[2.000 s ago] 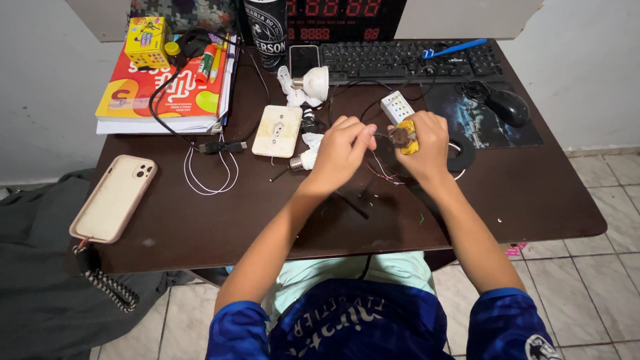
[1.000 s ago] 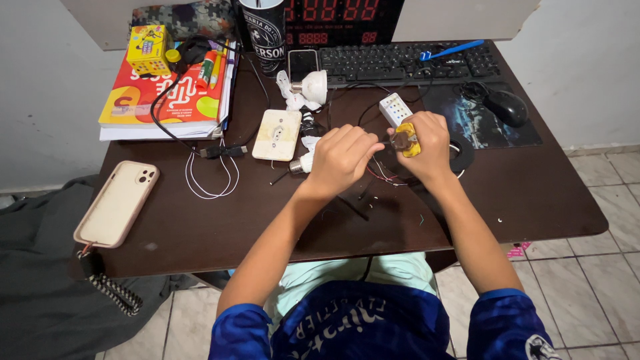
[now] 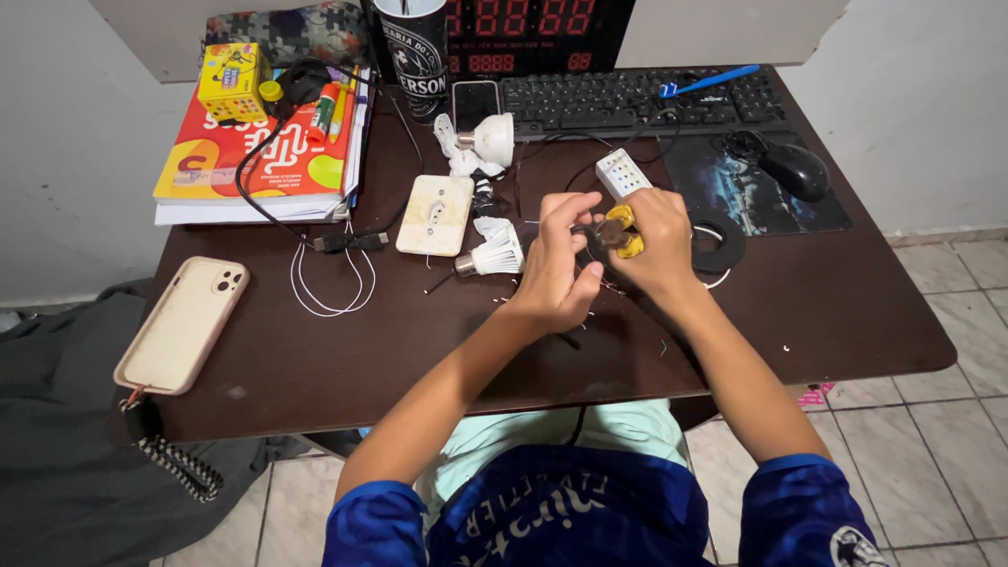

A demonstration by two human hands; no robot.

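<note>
My right hand (image 3: 657, 240) is closed around pliers with yellow handles (image 3: 622, 228), whose rusty-looking head points toward my left hand. My left hand (image 3: 555, 268) has its fingers spread and curved close to the pliers' head; thin dark wire shows between the hands, but whether the fingers touch it I cannot tell. Fine wires run below. Left of my left hand lies an LED bulb (image 3: 498, 253) with a metal screw base. A white wall socket plate (image 3: 435, 216) is beside it, and a second white bulb (image 3: 494, 140) lies behind. A white block with coloured dots (image 3: 623, 175) sits behind my right hand.
Black tape roll (image 3: 718, 244) lies right of my right hand. Farther back are a keyboard (image 3: 646, 102), a blue toothbrush (image 3: 709, 81), a mouse (image 3: 794, 169) and a tall cup (image 3: 415, 59). Books (image 3: 260, 157) and a phone in a pale case (image 3: 183, 324) lie left. Small scraps dot the brown table (image 3: 354, 378).
My left hand's fingers, bunched closed beside the pliers one second ago, have opened and spread. My right hand still holds the pliers in about the same place.
</note>
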